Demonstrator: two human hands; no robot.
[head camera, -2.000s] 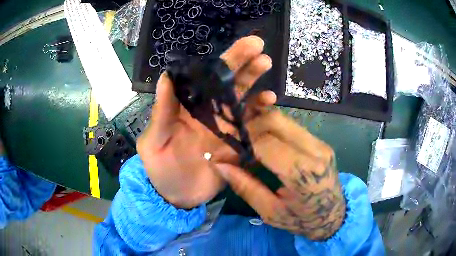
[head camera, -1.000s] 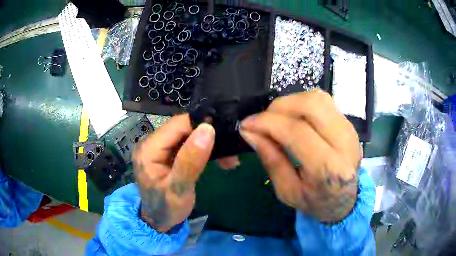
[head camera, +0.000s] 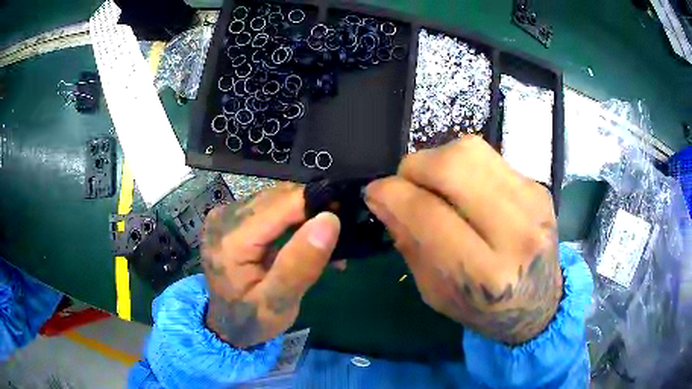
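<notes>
My left hand (head camera: 265, 262) holds a black plastic housing (head camera: 353, 220) between thumb and fingers, in front of the parts tray (head camera: 353, 121). My right hand (head camera: 474, 235) is at the housing's right part, thumb and fingertips pinched together against it; whether a small part is between them cannot be told. The fingers hide much of the housing. The tray holds bright-rimmed dark rings (head camera: 262, 87) at left, glittering small parts (head camera: 451, 83) right of the middle and a pale fill (head camera: 526, 129) at the far right.
Several black housings (head camera: 159, 251) lie near the yellow line (head camera: 123, 287); another (head camera: 99, 167) lies farther left. A white strip (head camera: 140, 102) slants left of the tray. A binder clip (head camera: 85, 93) is far left. Crumpled clear bags (head camera: 652, 251) are at right. A person's blue sleeve (head camera: 26, 308) shows at lower left.
My hands turned from palms up to working at the housing from above. Since one second ago, both hands have shifted slightly down, and a black housing now shows at the left on the mat.
</notes>
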